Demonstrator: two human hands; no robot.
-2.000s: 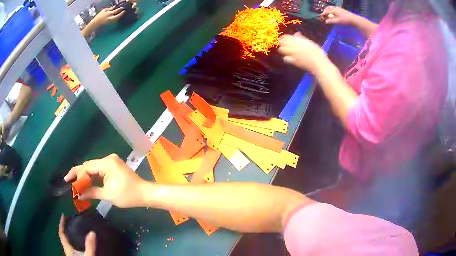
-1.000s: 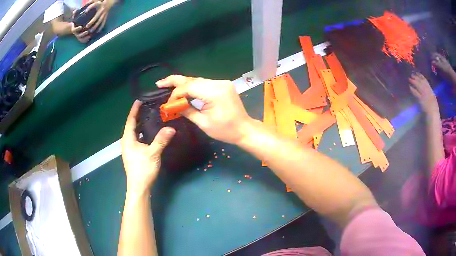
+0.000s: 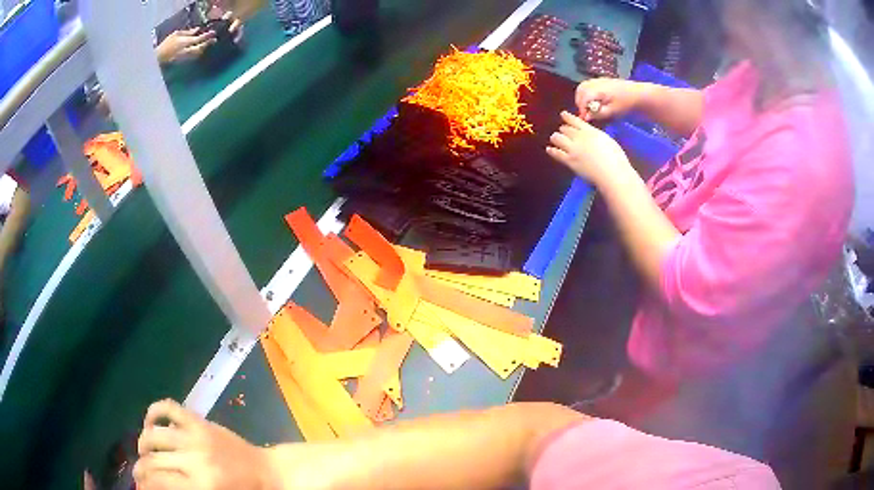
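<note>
My right hand (image 3: 196, 452) is at the lower left, cut off by the bottom edge, its fingers curled. What it holds is hidden. A dark object (image 3: 117, 467), probably the black speaker body, shows beside its fingers at the bottom edge. A small pale sliver left of it may be a fingertip of my left hand; the rest of that hand is out of the picture. A pile of overlapping orange and yellow-orange straps (image 3: 388, 316) lies on the green bench, above my right forearm and right of the metal post.
The metal post (image 3: 182, 182) rises from the pale rail (image 3: 218, 368). Beyond the straps lie black sheets (image 3: 460, 206) and a tangled orange heap (image 3: 474, 96). A person in pink (image 3: 757, 211) works at the right. Another person's hands (image 3: 187, 43) hold a black object across the line.
The view has swung right since one second ago. My left hand, the speaker body and the held orange strap have gone almost or wholly out of the picture. The neighbour's hands have come together.
</note>
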